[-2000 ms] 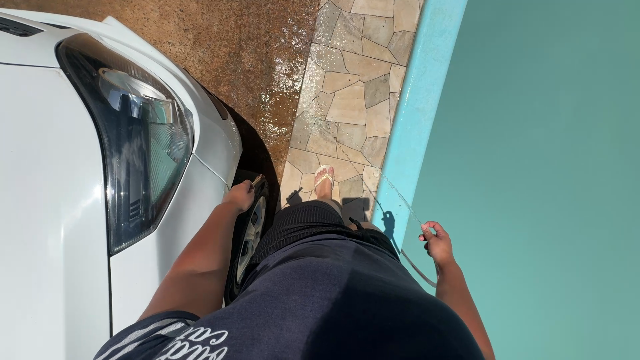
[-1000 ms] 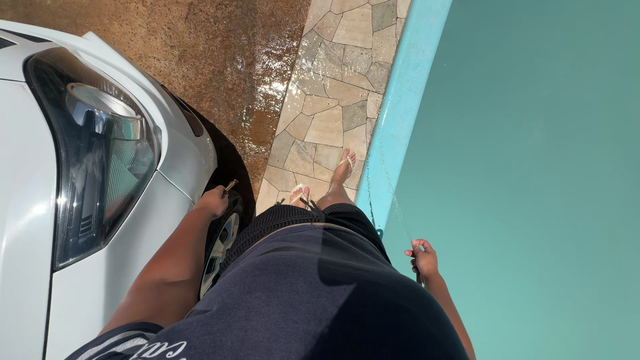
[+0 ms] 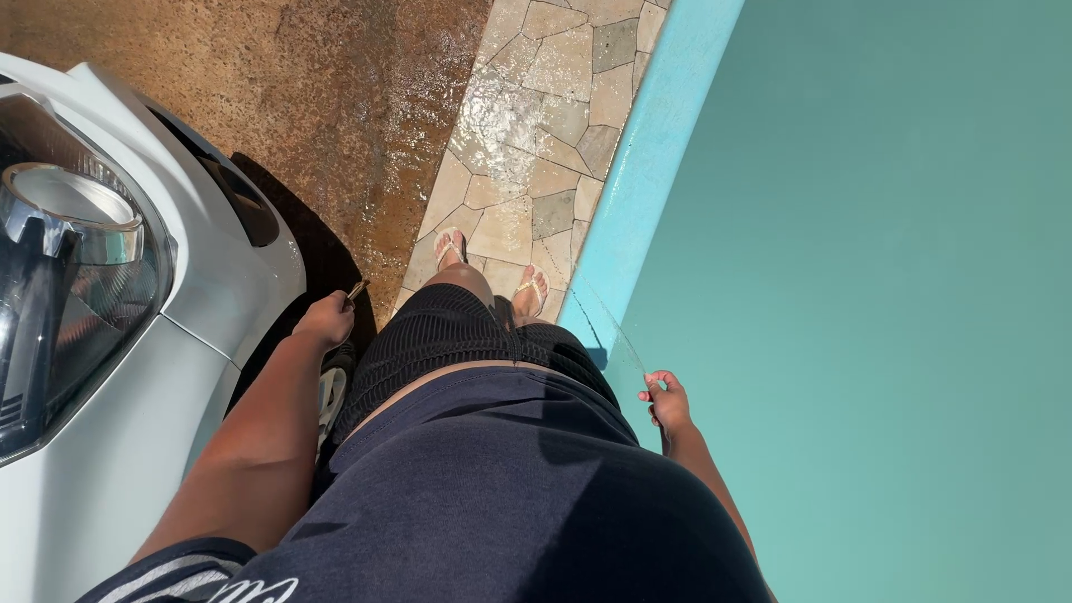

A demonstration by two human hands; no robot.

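On the left, near the front corner of a white car [image 3: 243, 276], my left hand [image 3: 325, 321] is closed around a small brass-coloured object [image 3: 358, 290], whose kind I cannot tell. My right hand [image 3: 668, 400], in front of the blue-green wall, grips the end of a hose, largely hidden by the hand and forearm. A thin stream of water [image 3: 615, 322] leaves my right fingers and runs up and left across the light-blue ledge [image 3: 645, 167] towards the stone paving.
Wet irregular stone paving [image 3: 502, 226] lies under my sandalled feet [image 3: 529, 291]. Wet brown concrete [image 3: 335, 84] spreads beyond the car. The headlight [image 3: 75, 251] and a wheel [image 3: 332, 394] are close on the left, the wall [image 3: 879, 251] on the right.
My feet have stepped along the paving; both sandals now show beside each other. The view has shifted along the car. Each hand keeps its hold.
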